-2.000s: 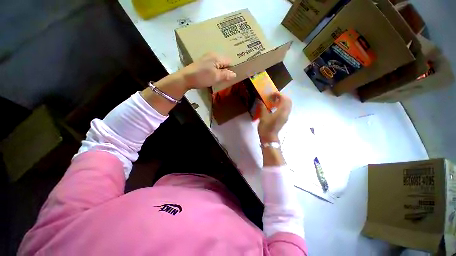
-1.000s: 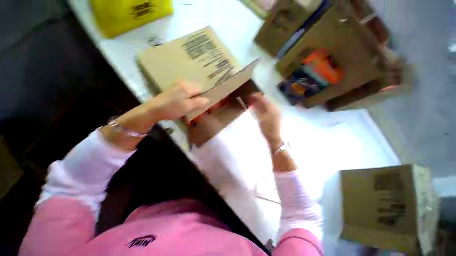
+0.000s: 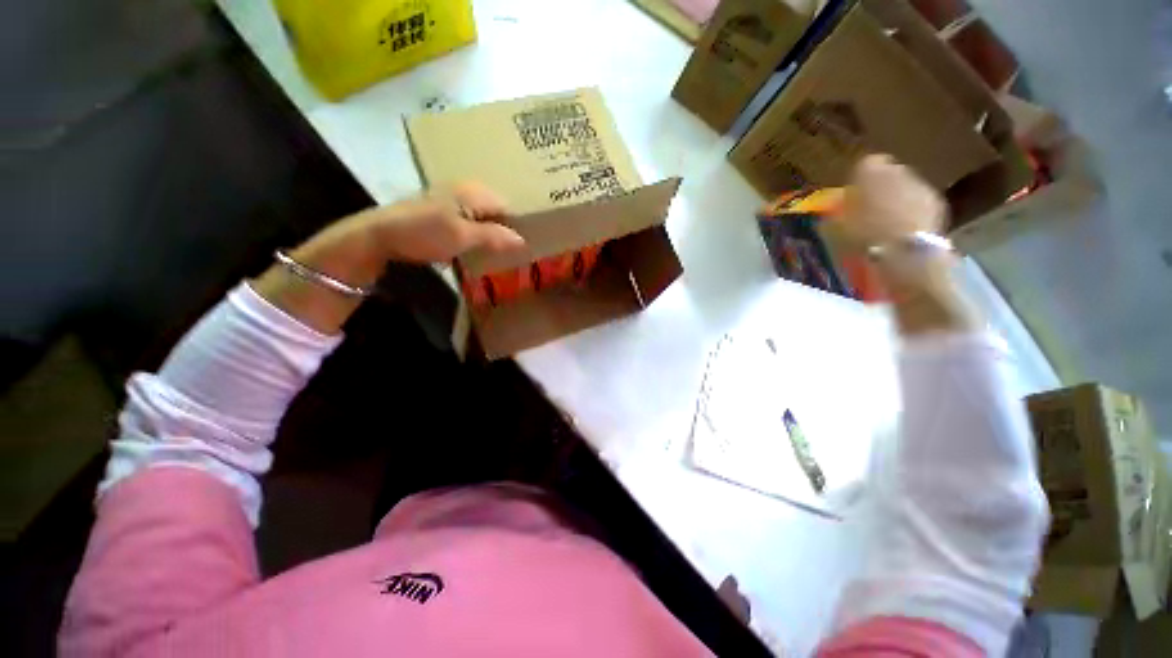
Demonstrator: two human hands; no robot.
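Note:
A brown shipping carton point(image 3: 514, 154) lies on the white table with its open side towards me. Several orange-topped retail boxes point(image 3: 546, 273) show in a row inside it. My left hand point(image 3: 450, 229) holds the carton's raised upper flap. My right hand point(image 3: 889, 212) is out to the right, blurred, gripping the top of an orange-and-black retail box point(image 3: 810, 251) in front of other cartons. The fingers' far side is hidden.
More open brown cartons point(image 3: 855, 109) stand at the upper right, and another carton point(image 3: 1080, 495) at the right edge. White sheets point(image 3: 745, 418) with a slim utility knife point(image 3: 803, 450) lie on the table point(image 3: 617, 399). A yellow bag point(image 3: 373, 45) is at the upper left.
My right hand has left the carton's opening and moved right to the retail box by the other cartons. The orange box it held earlier is no longer in it. My left hand stays at the flap.

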